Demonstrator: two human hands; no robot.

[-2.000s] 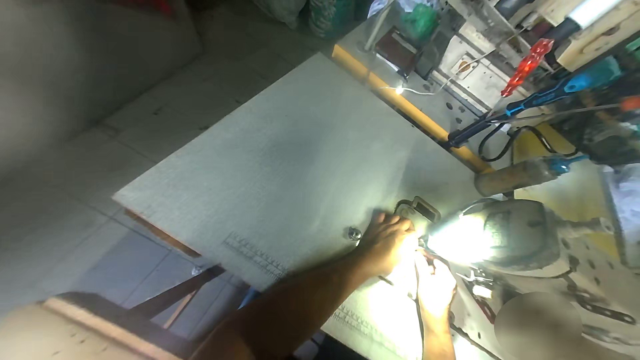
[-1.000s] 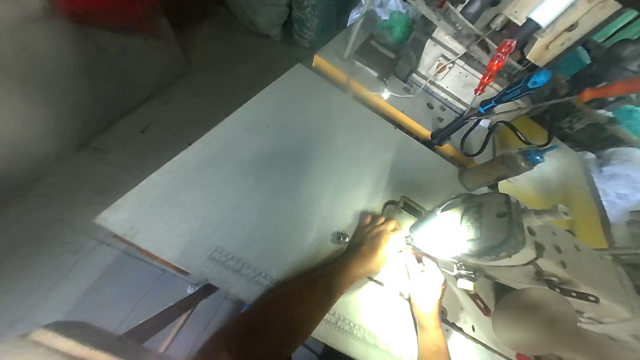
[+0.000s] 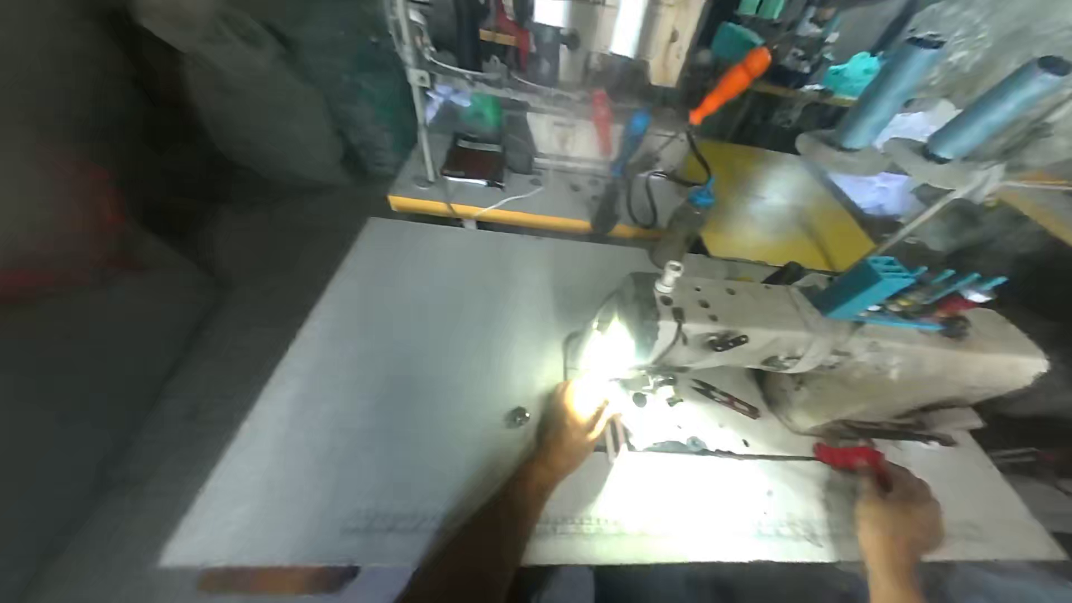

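Observation:
An industrial sewing machine (image 3: pixel 745 322) stands on a pale worktable (image 3: pixel 402 377), its lamp glaring at the needle end. My left hand (image 3: pixel 571 427) is at the needle area, its fingertips washed out by the light, so its hold cannot be made out. At the right, my right hand (image 3: pixel 900 507) is closed around the red handle of a screwdriver (image 3: pixel 850 456), whose long shaft lies along the machine bed toward the left. A slotted metal part (image 3: pixel 726 399) rests on the bed under the arm. A small round metal part (image 3: pixel 517 416) lies left of my left hand.
Two thread cones (image 3: pixel 892 92) stand behind the machine. A blue holder (image 3: pixel 871 289) with small tools sits on its arm. Beyond the table are a bottle with a blue cap (image 3: pixel 680 230), an orange-handled tool (image 3: pixel 730 84), a dark wallet-like object (image 3: pixel 474 161) and a yellow board (image 3: pixel 775 197).
My right hand has moved away from beside my left hand, to the right, and now holds the red screwdriver handle. My left hand stays by the needle area. The view has turned considerably.

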